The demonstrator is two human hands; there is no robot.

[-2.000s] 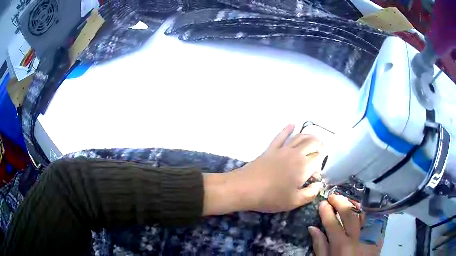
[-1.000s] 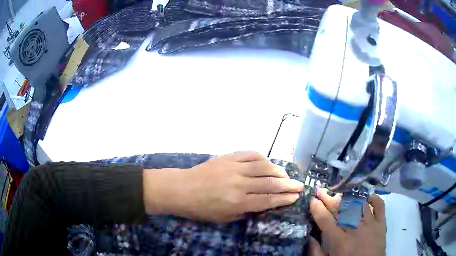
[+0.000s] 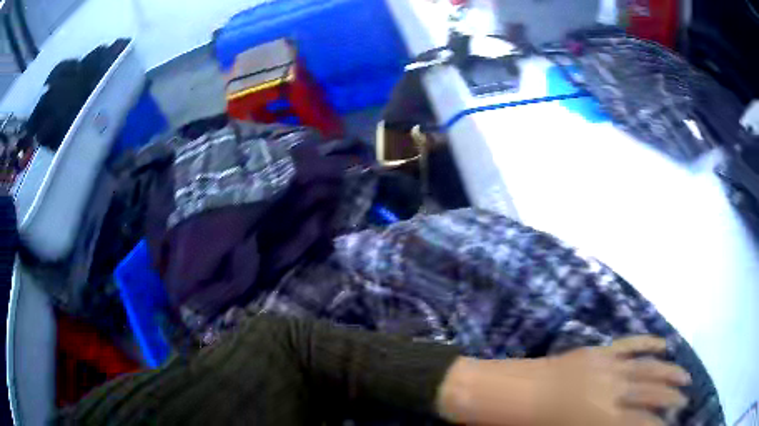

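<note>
A fuzzy grey, black and white plaid garment (image 3: 491,274) lies over the near edge of the white machine table and hangs down on its left. My left hand (image 3: 591,387), in a dark ribbed sleeve, lies palm down on the garment at the lower right. Its fingers are spread a little and point right; no cloth is visibly pinched in them. My right hand is out of the picture, and so are the machine head and needle. The frame is blurred.
Plaid garments with dark purple lining (image 3: 250,241) lie heaped at the left. Around them are a blue bin (image 3: 312,54), a red box (image 3: 283,96) and a pale curved surface (image 3: 79,158). More plaid cloth (image 3: 649,91) lies along the table's far side.
The view has swung left, away from the machine head and needle, which have left the picture with my right hand. The heap of garments and bins has come into view.
</note>
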